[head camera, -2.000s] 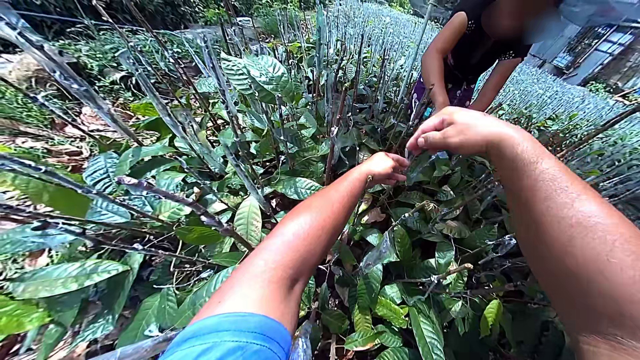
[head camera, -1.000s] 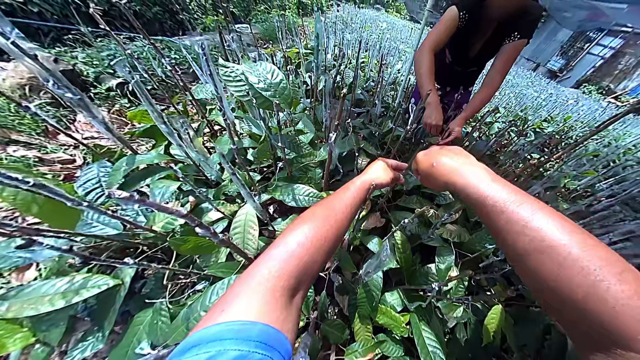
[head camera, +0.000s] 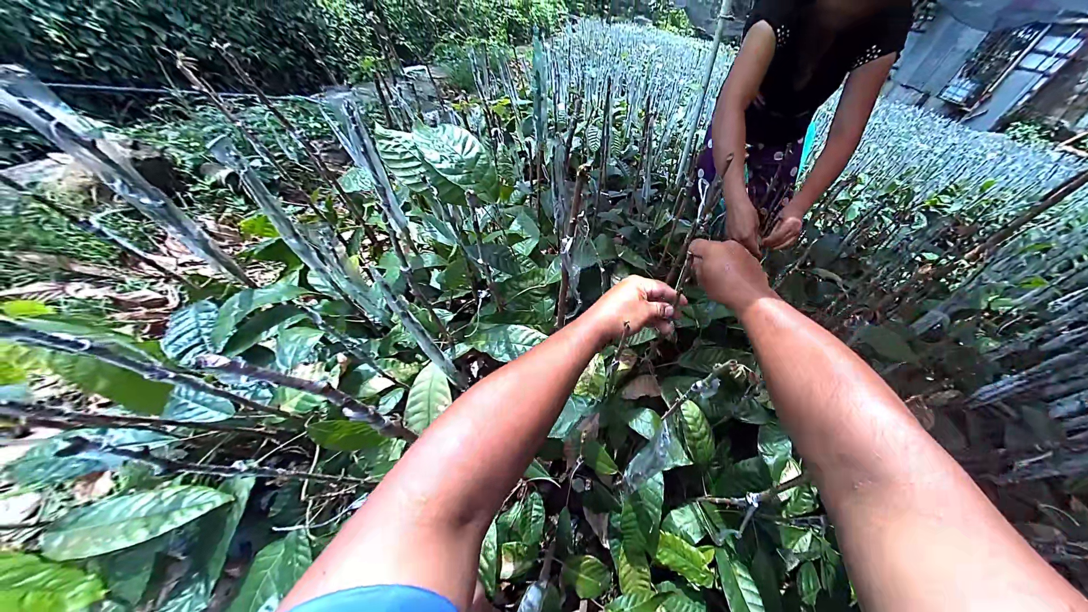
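Observation:
A thin plant stem (head camera: 685, 265) rises between my two hands. My left hand (head camera: 643, 308) has its fingers curled around the lower part of this stem, above broad green leaves (head camera: 699, 432). Higher and to the right, my right hand (head camera: 724, 270) is closed on the stem's upper part; its fingertips are partly hidden. Just beyond my right hand are the two hands (head camera: 763, 225) of another person, held close together at thin stems. A stem wrapped in clear plastic film (head camera: 568, 255) stands left of my hands.
Rows of upright stems wrapped in plastic film (head camera: 629, 64) stretch into the distance. Wrapped stems (head camera: 144, 191) lean at the left, and bare branches (head camera: 314, 391) reach in low from that side. The other person (head camera: 786, 93) stands at the upper right, before a building (head camera: 977, 72).
My right hand has turned, and more of its back and knuckles shows than a second ago. The other person's hands, one of them hidden two seconds ago, are now together beside it.

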